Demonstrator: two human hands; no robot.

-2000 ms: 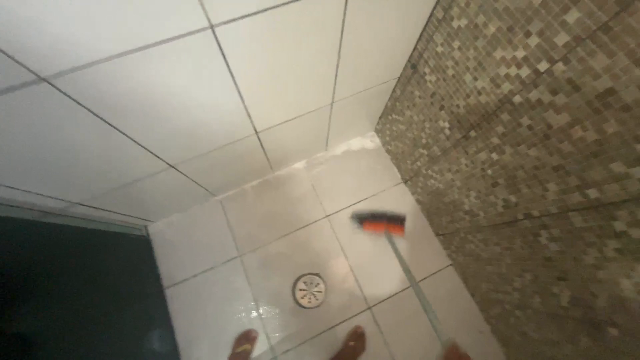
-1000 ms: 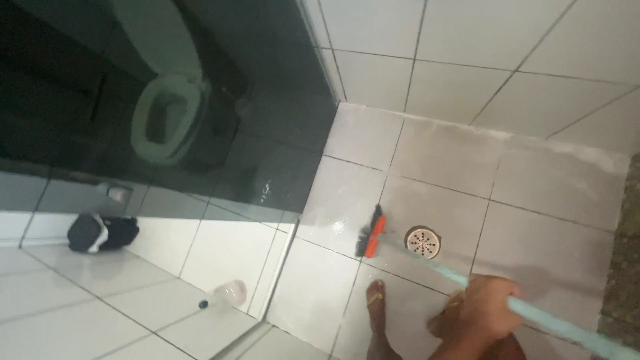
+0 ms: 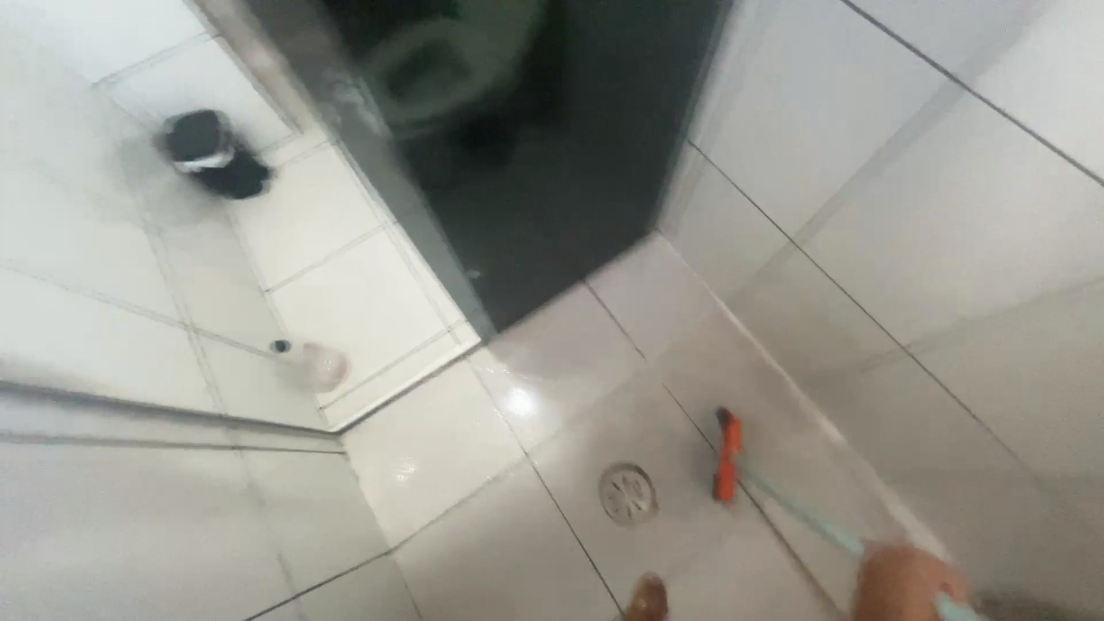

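My right hand, at the lower right edge, is closed around the pale green handle of a floor scrub brush. The orange brush head, with dark bristles at its upper end, is over the light floor tiles, right of the round drain grate. The brush and hand are somewhat blurred. Part of a bare foot shows at the bottom edge, below the drain. My left hand is out of view.
A dark glass panel stands behind the floor, with a toilet visible in it. White tiled wall rises at the right. At left are a black object and a clear container with a dark cap.
The brush head has gone from the glass-panel side of the drain to its other side, nearer the tiled wall, still held by my right hand. The view has turned strongly.
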